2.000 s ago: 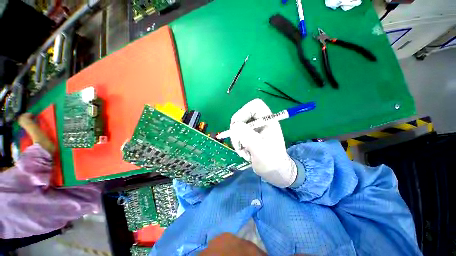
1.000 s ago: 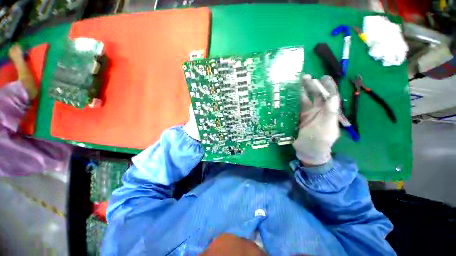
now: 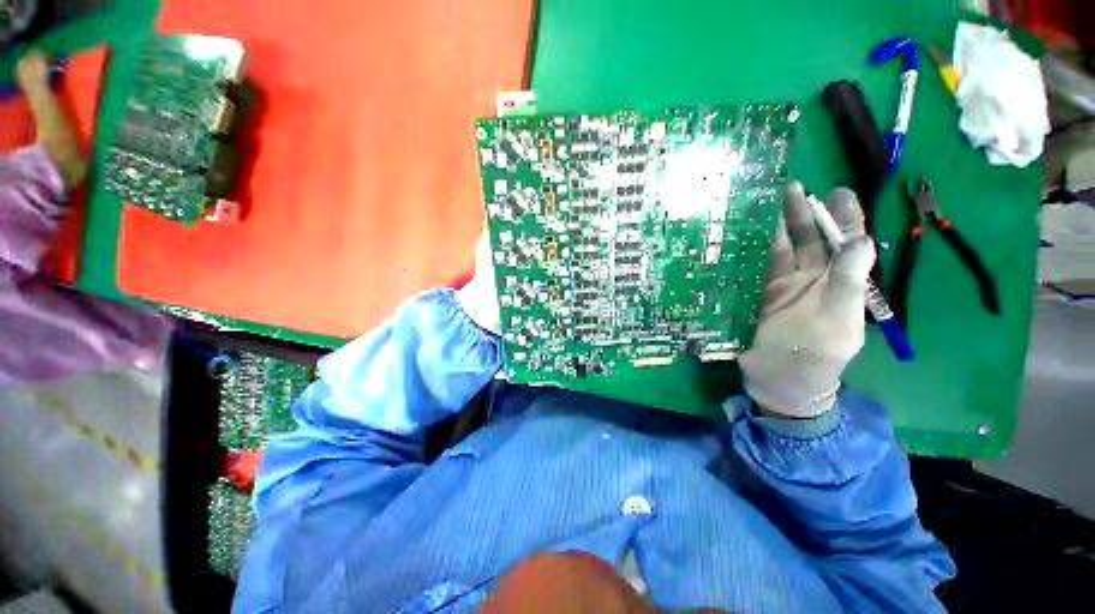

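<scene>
A populated circuit board [image 3: 636, 240] is held up in front of me, its side with rows of silvery solder joints facing me, with a bright glare at the upper right. My left hand [image 3: 483, 282], in a white glove, holds the board's left edge and is mostly hidden behind it. My right hand [image 3: 807, 306], in a white glove, is at the board's right edge and holds a white marker pen [image 3: 886, 314], blue end pointing down and right. Whether its fingers also grip the board is hard to tell.
Another board [image 3: 168, 126] lies on the orange sheet [image 3: 348, 156]. On the green mat [image 3: 684, 48] at right are a black brush [image 3: 855, 132], a second marker [image 3: 903, 108], side cutters [image 3: 931, 228] and a white wipe [image 3: 1000, 96]. Boards sit in a black tray [image 3: 186, 480]. A person's hand [image 3: 42, 90] is far left.
The board has turned from a slant to face me squarely, and my left hand has come into view at its left edge. The view has shifted, and my right hand still holds the marker.
</scene>
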